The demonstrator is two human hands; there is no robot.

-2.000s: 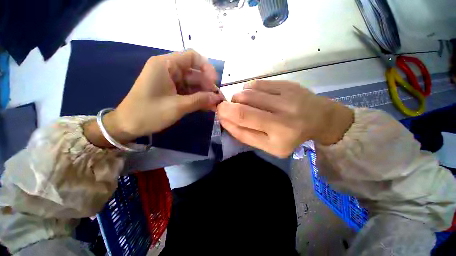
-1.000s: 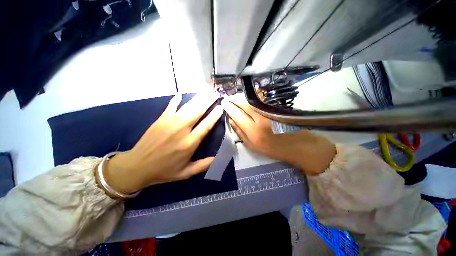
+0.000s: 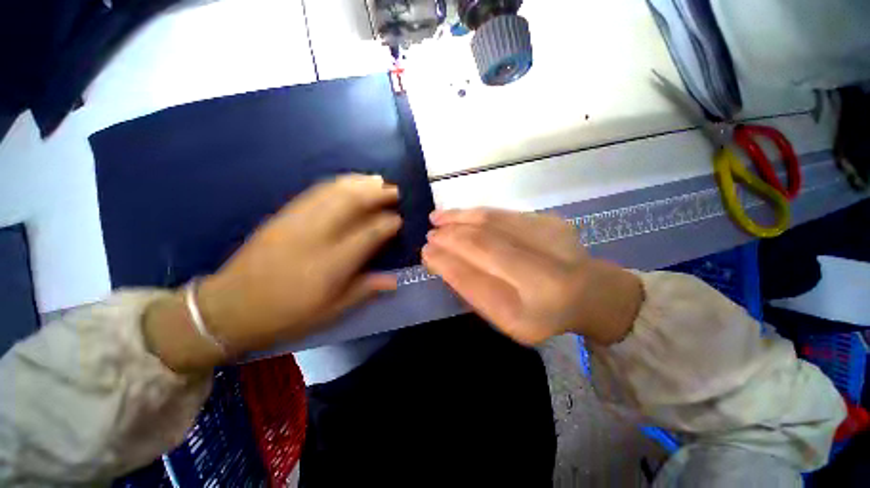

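A navy fabric panel (image 3: 229,152) lies on the white machine table, its upper right corner at the presser foot and needle (image 3: 395,55). A darker narrow strip (image 3: 414,167) runs along its right edge. My left hand (image 3: 310,257) lies on the lower part of the panel, slightly blurred, fingers a little apart. My right hand (image 3: 529,272) is at the panel's lower right edge, fingers together and fingertips at the edge. My right thumb is hidden, so whether it pinches the fabric cannot be told.
Scissors (image 3: 754,176) with red and yellow handles and a striped strip bundle (image 3: 701,57) lie at the right. A ridged grey knob (image 3: 502,48) is beside the needle. Dark fabric (image 3: 67,57) is at the upper left. Red (image 3: 274,410) and blue baskets are below the ruled edge (image 3: 649,219).
The machine head no longer covers the upper view. Both hands have moved from the needle down toward the table's front edge. The pale strip end seen a second ago no longer shows.
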